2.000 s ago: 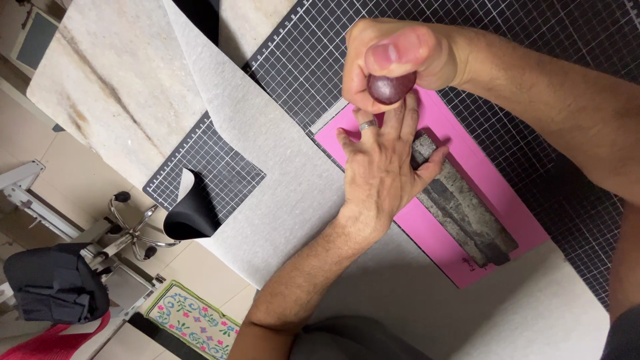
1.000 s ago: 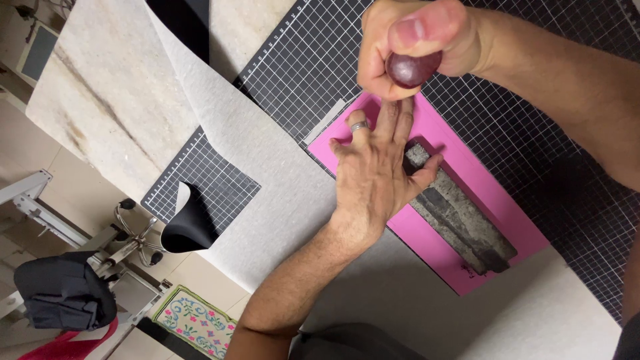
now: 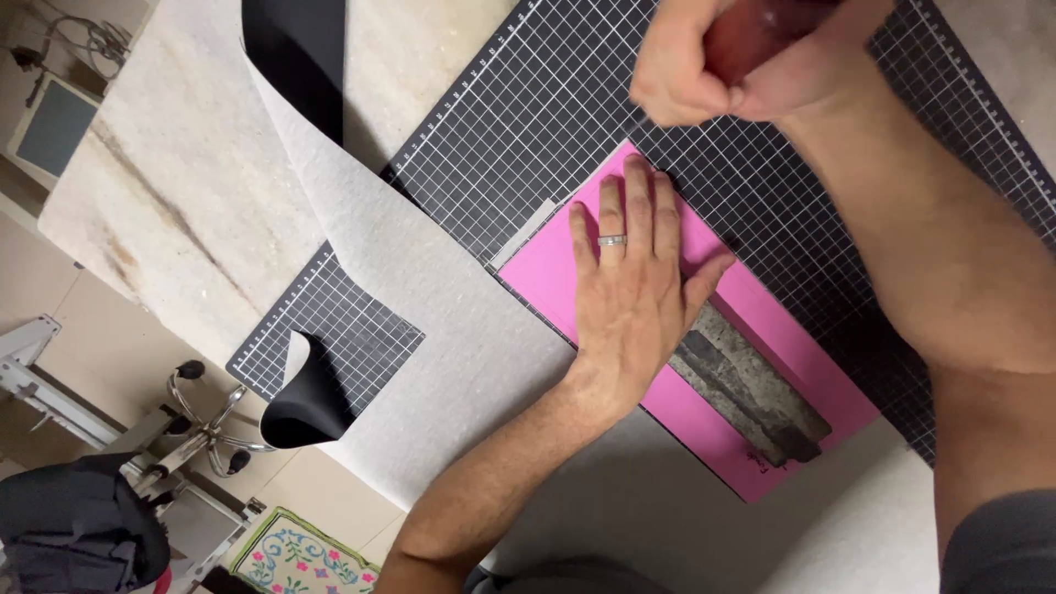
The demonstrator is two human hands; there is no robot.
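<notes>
My left hand [image 3: 631,280] lies spread on a pink card template [image 3: 825,384], wearing a ring, its thumb out to the right. Below its palm a long, worn metal bar [image 3: 751,384] rests on the template. The template lies partly over a pale grey sheet [image 3: 404,272] on a black gridded cutting mat [image 3: 495,140]. My right hand [image 3: 742,74], at the top, is closed around the dark red handle [image 3: 759,37] of a tool. A thin tip shows below that fist, near the template's top corner; the tool's kind cannot be told.
A marble tabletop [image 3: 181,165] extends to the left. The sheet's black underside shows in a curl [image 3: 309,404] over another part of gridded mat [image 3: 363,330] and in a fold [image 3: 297,66] at the top. A wheeled chair base [image 3: 206,429] and a floral mat [image 3: 301,553] are on the floor.
My right hand has moved up from close beside the left fingertips to beyond the template's top corner, and the tool handle has tilted. The left hand stays on the template.
</notes>
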